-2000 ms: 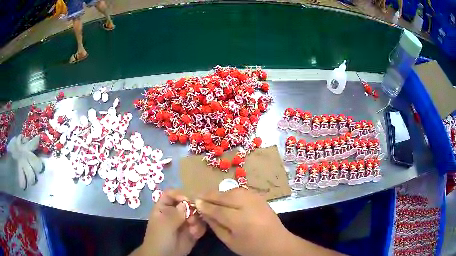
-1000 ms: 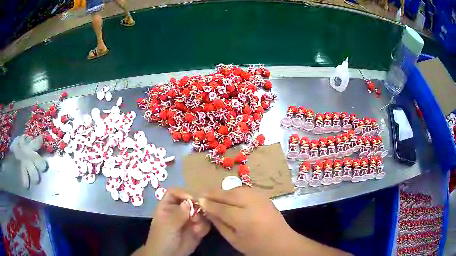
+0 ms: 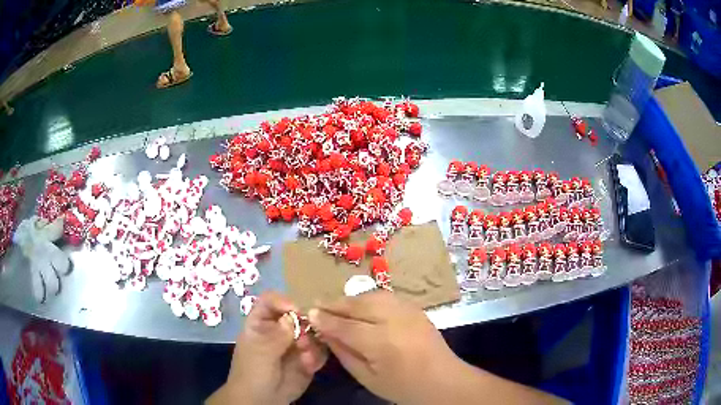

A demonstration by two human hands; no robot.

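My left hand (image 3: 273,352) and my right hand (image 3: 379,336) meet at the table's front edge, both bare. The left fingers hold a small white base with red bits (image 3: 296,323). The right fingertips pinch a small part against it; the fingers mostly hide this part. The cardboard mat (image 3: 419,265) lies just beyond, with a white shallow round (image 3: 360,285) and a red-headed figure body (image 3: 380,271) on it. A loose pile of bases (image 3: 190,245) lies left. A large heap of figure bodies (image 3: 324,166) lies beyond the mat.
Assembled figures (image 3: 522,221) stand in three rows at right. Behind them are a white squeeze bottle (image 3: 531,113) and a clear drinking bottle (image 3: 632,87). A black phone-like slab (image 3: 633,204) lies far right, a white glove (image 3: 43,257) far left. A person's legs (image 3: 177,43) show beyond.
Both hands stay together around the small base, with only slight finger movement. The person's legs in the background have moved right.
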